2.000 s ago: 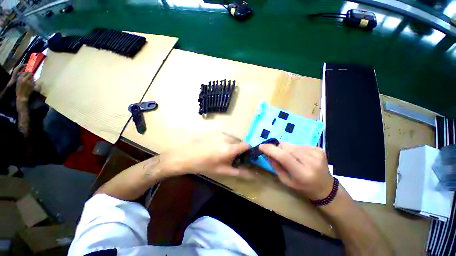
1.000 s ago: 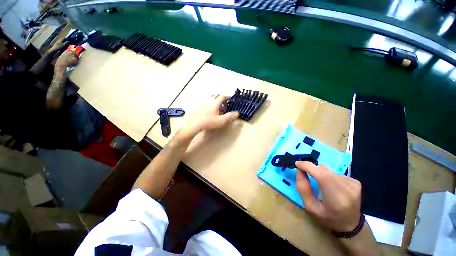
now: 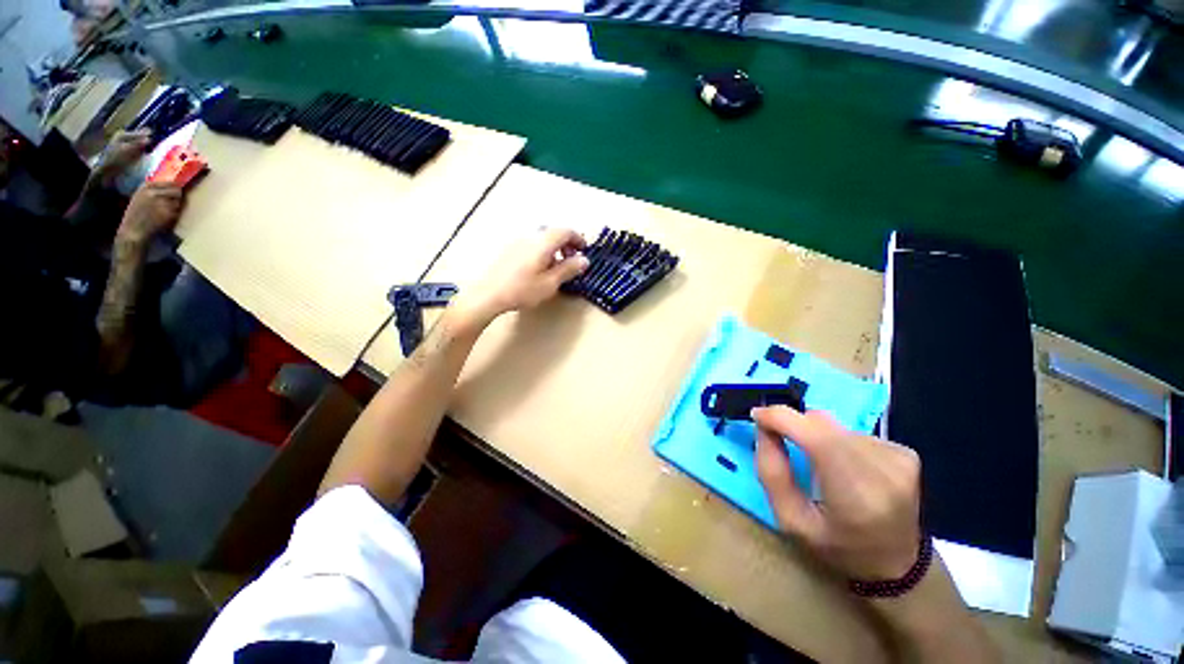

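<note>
My left hand (image 3: 545, 270) is at the left end of the row of black housings (image 3: 626, 270), its fingertips touching the end piece. My right hand (image 3: 838, 486) holds a black housing (image 3: 743, 400) by its right part, over the blue fixture (image 3: 701, 451). The held housing lies flat with its ring end to the left; whether it is seated cannot be told. The fixture shows several small dark pads. Two loose black housings (image 3: 413, 311) lie crossed or side by side at the bench's left part.
A black sheet (image 3: 961, 389) with white edges lies right of the fixture. A white box (image 3: 1104, 558) and a metal strip (image 3: 1104, 383) are further right. Longer rows of black parts (image 3: 373, 131) lie far left. Another person's hand (image 3: 153, 208) holds a red thing. A green conveyor (image 3: 584, 117) runs behind.
My left hand moved from the housing in front of me to the row, where the row now sits closer together. My right hand brought the housing over the fixture.
</note>
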